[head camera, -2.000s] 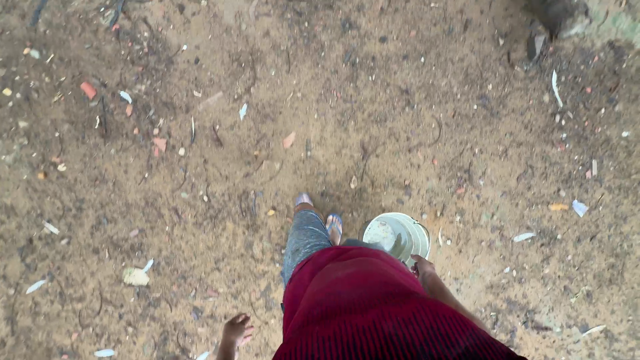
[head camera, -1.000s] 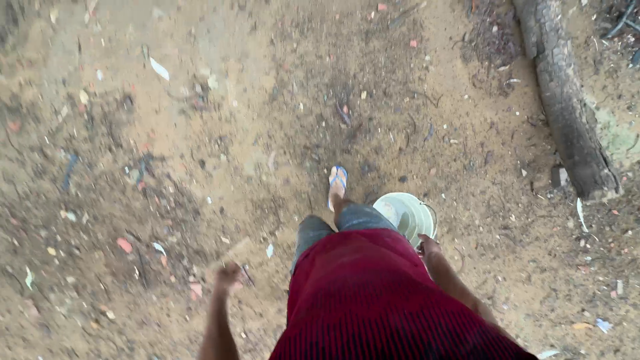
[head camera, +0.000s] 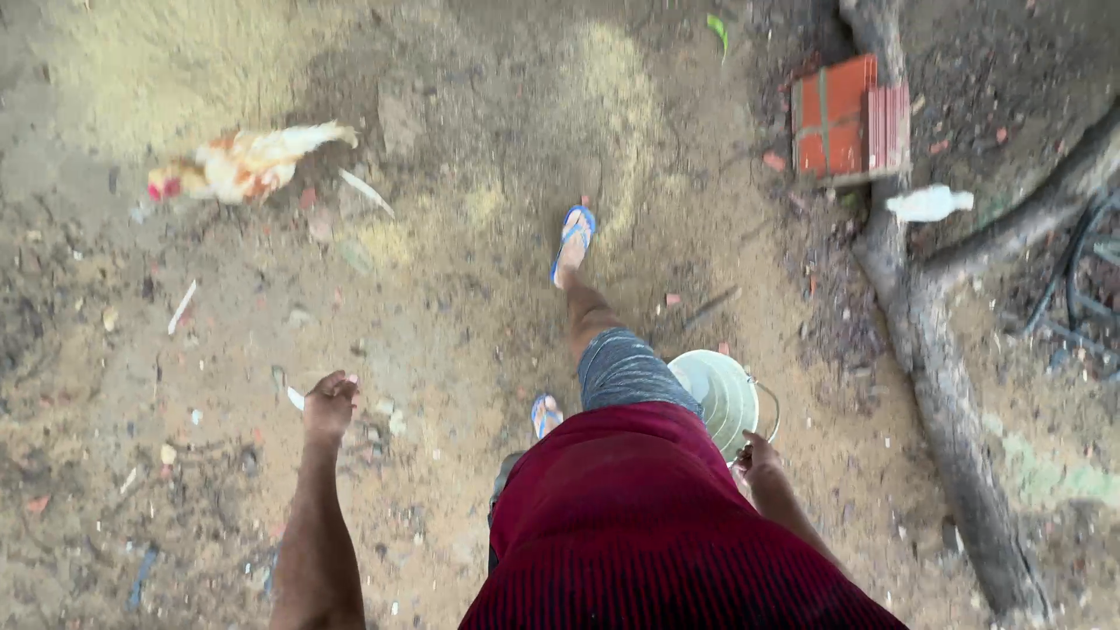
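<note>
My right hand (head camera: 756, 458) grips the near rim of a pale plastic bucket (head camera: 719, 398), which hangs at my right side beside my thigh. The bucket's thin wire handle (head camera: 773, 409) sticks out to the right, apart from my fingers. What the bucket holds is hard to make out; its inside looks whitish. My left hand (head camera: 331, 404) swings out to the left over the dirt with the fingers loosely curled, and nothing can be made out in it.
A white and brown chicken (head camera: 249, 162) is on the ground ahead left. Yellowish grains (head camera: 612, 114) are scattered ahead. To the right lies a forked log (head camera: 941, 376), with orange hollow bricks (head camera: 836, 118) and a small white bird (head camera: 929, 203) by it. Dark tubing (head camera: 1072, 262) curves at the far right.
The view has travelled forward over the ground; the chicken, bricks and scattered grains have come into view. My left hand has moved up and forward. My right hand still holds the bucket.
</note>
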